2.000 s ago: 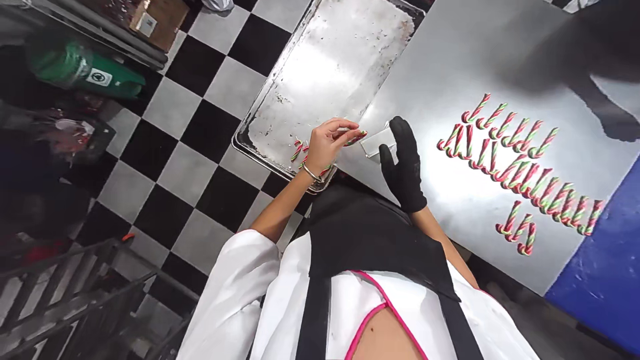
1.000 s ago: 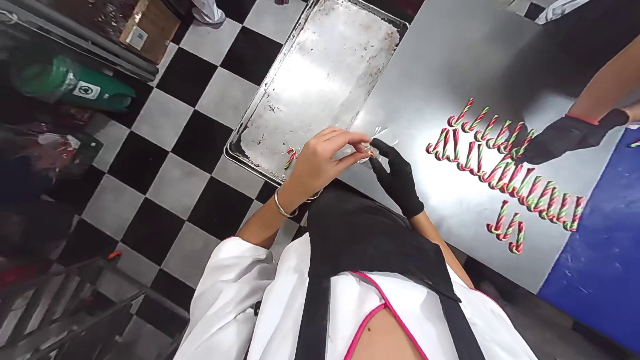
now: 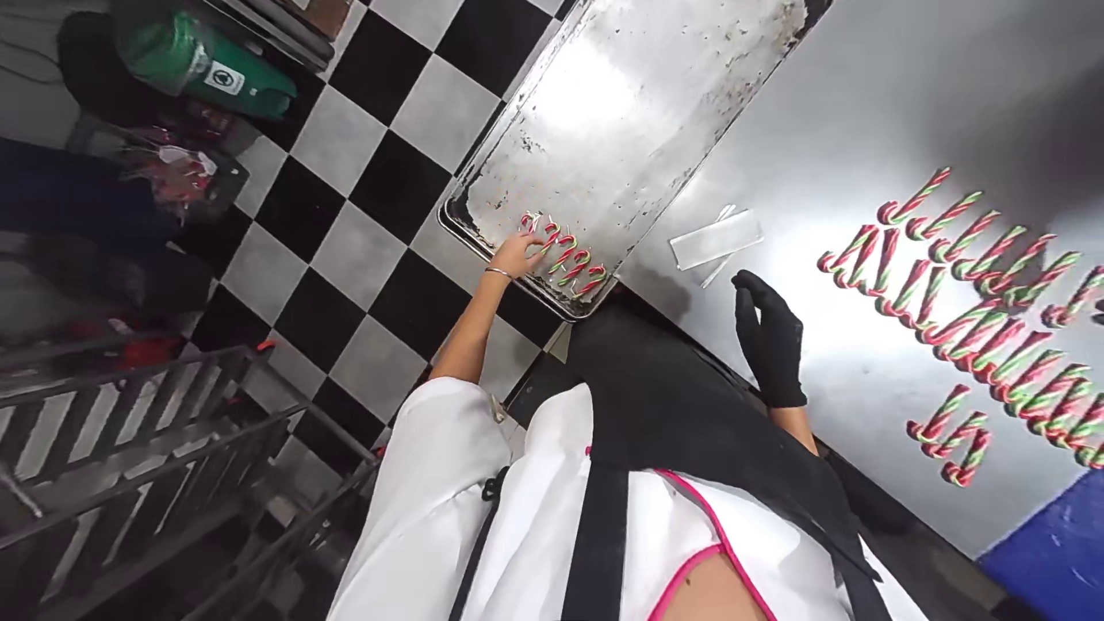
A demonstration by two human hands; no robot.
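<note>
My bare left hand [image 3: 516, 255] is over the near left corner of a worn metal baking tray [image 3: 642, 95], its fingers at a short row of wrapped candy canes [image 3: 567, 259]. Whether it grips one is hidden. My right hand [image 3: 770, 341], in a black glove, rests at the metal table [image 3: 724, 345] with thumb and fingers apart and nothing in it. Just above its fingertips lie small clear plastic sleeves [image 3: 717, 240], stacked crosswise. Farther right, many red, white and green candy canes [image 3: 975, 336] lie in rows, with several more set apart below them [image 3: 953, 435].
A blue surface [image 3: 1048, 552] borders the table at the lower right. A green bin [image 3: 203, 69] stands on the checkered floor [image 3: 358, 241] at the upper left. Dark metal racks [image 3: 147, 431] are at the lower left.
My hands were together near the tray's edge; my left hand has moved left over the tray, and my right hand is apart from it. A co-worker's gloved hand has left the candy canes.
</note>
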